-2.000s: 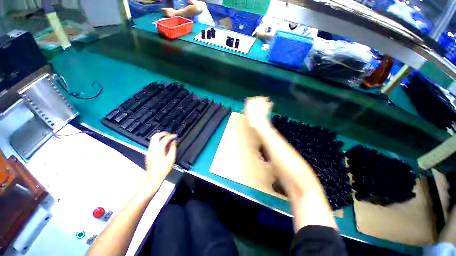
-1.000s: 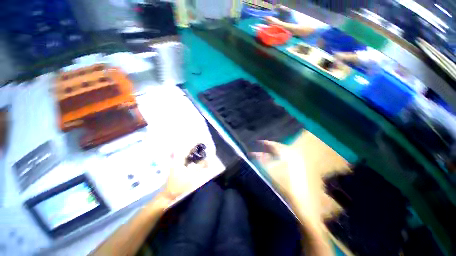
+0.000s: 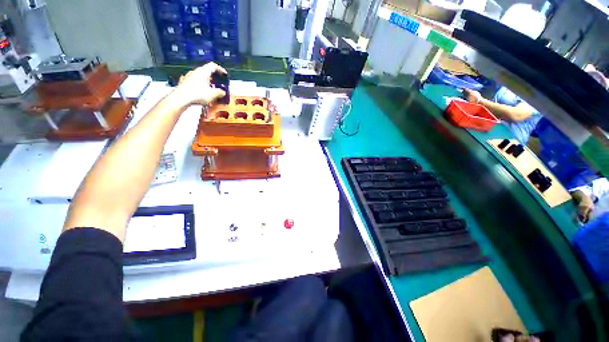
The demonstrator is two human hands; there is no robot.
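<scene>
My left hand [image 3: 204,83] is over the back left corner of the right orange fixture [image 3: 239,127]. Its fingers are closed on a black cylindrical housing [image 3: 220,83], held upright at the top block. The round holes in view on top show no parts; the hand covers that corner. At the bottom right edge, skin-coloured fingertips [image 3: 517,338], apparently of my right hand, show beside dark parts. That hand is mostly cut off, and its grip is unclear. The black foam tray [image 3: 437,257] holds rows of black parts, with bare grooves at its near end.
The left orange fixture [image 3: 80,100] carries a metal plate. A touchscreen [image 3: 160,234], a red emergency stop [image 3: 288,224] and a silver plate [image 3: 165,168] are on the white machine. Cardboard [image 3: 467,304] lies near the tray. A red basket [image 3: 471,115] and other workers are beyond.
The view has swung left to the machine. My left hand has moved from the tray to the right fixture with a black housing. My right hand has moved to the lower right edge.
</scene>
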